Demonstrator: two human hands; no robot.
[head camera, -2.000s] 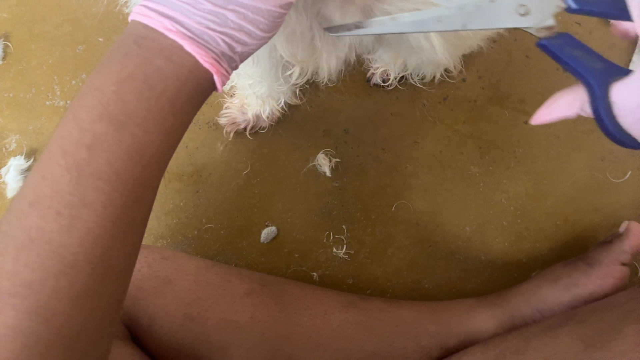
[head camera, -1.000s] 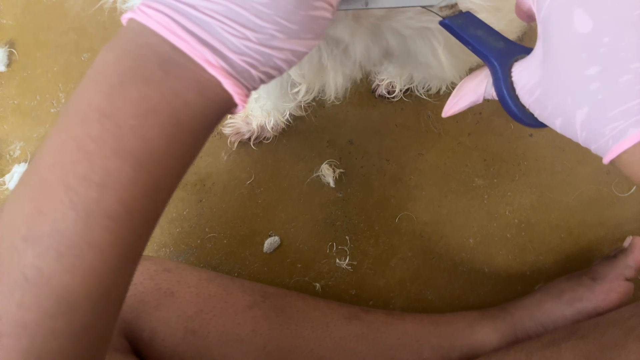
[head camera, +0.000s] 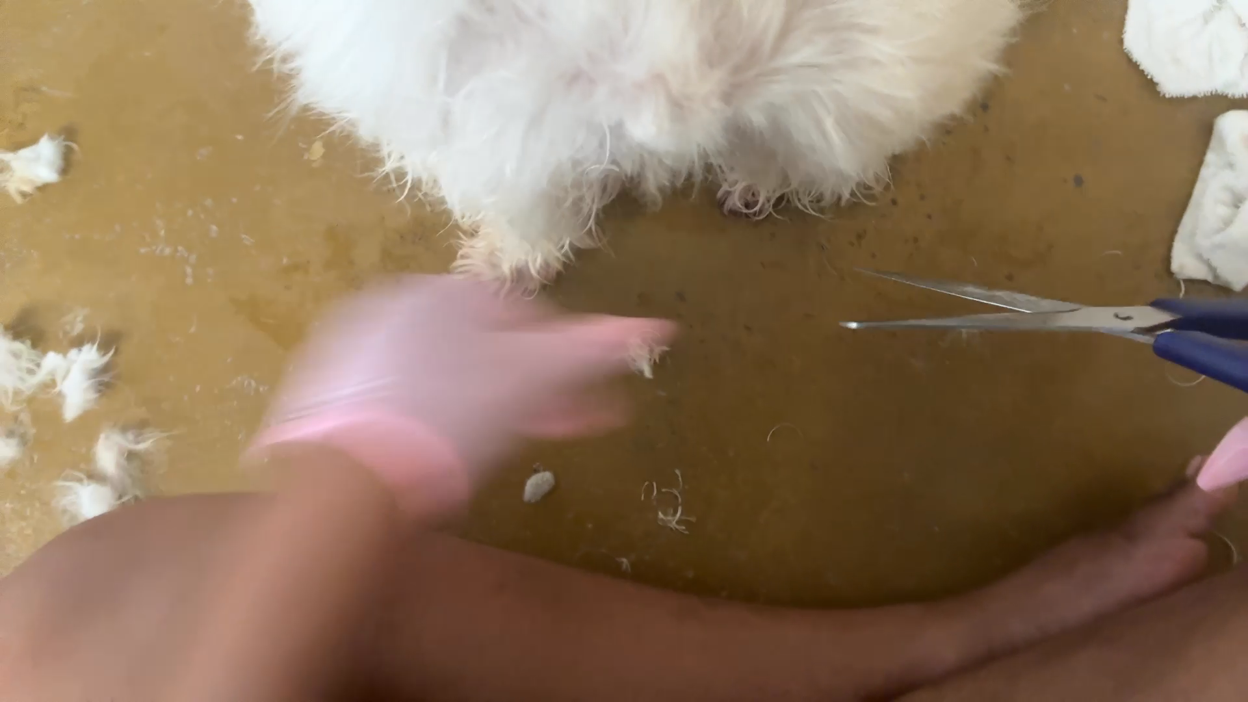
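Note:
My left hand (head camera: 439, 375), in a pink glove and blurred by motion, is low over the floor just in front of a white long-haired animal (head camera: 624, 88). Its fingers point right, beside a small tuft of cut hair (head camera: 645, 357); whether they touch it, I cannot tell. At the right edge only a pink-gloved fingertip of my right hand (head camera: 1227, 458) shows. Near it, the blue-handled scissors (head camera: 1033, 314) point left with their blades apart. Their handle ends and most of that hand are outside the view.
Clumps of cut white hair (head camera: 78, 378) lie on the brown floor (head camera: 829, 507) at left. A small pale lump (head camera: 538, 486) and loose hairs (head camera: 671, 507) are near my bent leg (head camera: 682, 634). White cloths (head camera: 1214, 205) lie at the upper right.
My left hand has come off the animal's coat and down to the floor in front of it. The scissors, up against the coat a second ago, are now away from it at the right.

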